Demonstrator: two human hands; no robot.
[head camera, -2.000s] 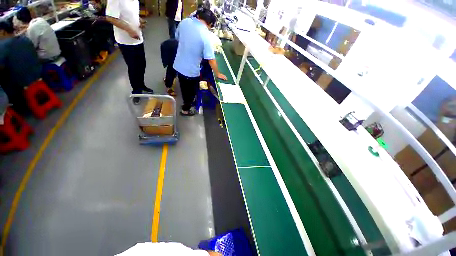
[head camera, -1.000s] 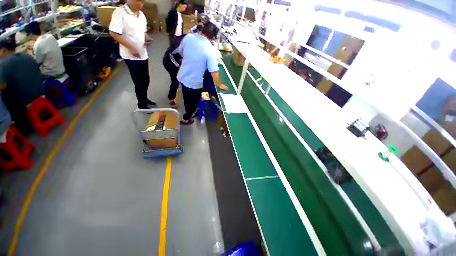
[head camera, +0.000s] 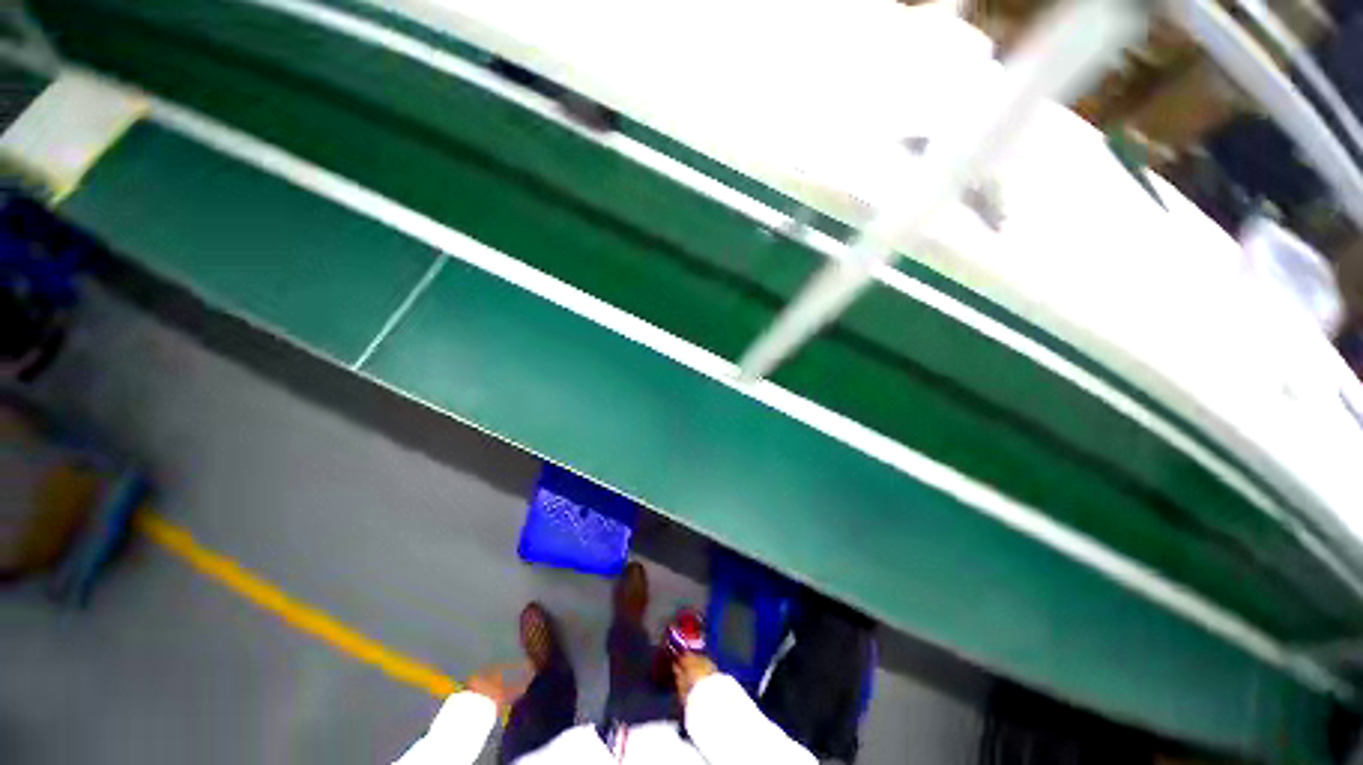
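Observation:
My right hand (head camera: 692, 667) is small at the lower middle, shut on a dark red bottle (head camera: 686, 632) with a pale patch. My left hand (head camera: 496, 686) is low at the left of my legs, blurred; no object shows in it, and its fingers cannot be made out. A blue plastic stool (head camera: 577, 523) stands on the floor at the bench's front edge, ahead of my feet. The green-topped bench (head camera: 568, 392) crosses the view in front of me.
A second blue stool (head camera: 740, 610) with a black backpack (head camera: 819, 673) is by my right side, partly under the bench. The platform trolley (head camera: 93, 523) is blurred at the left. A white post (head camera: 837, 292) rises from the bench. A yellow line (head camera: 284, 604) marks the floor.
My view has turned right and down, from along the aisle to the bench. Both my hands and the red bottle now show. The trolley has shifted to the left edge.

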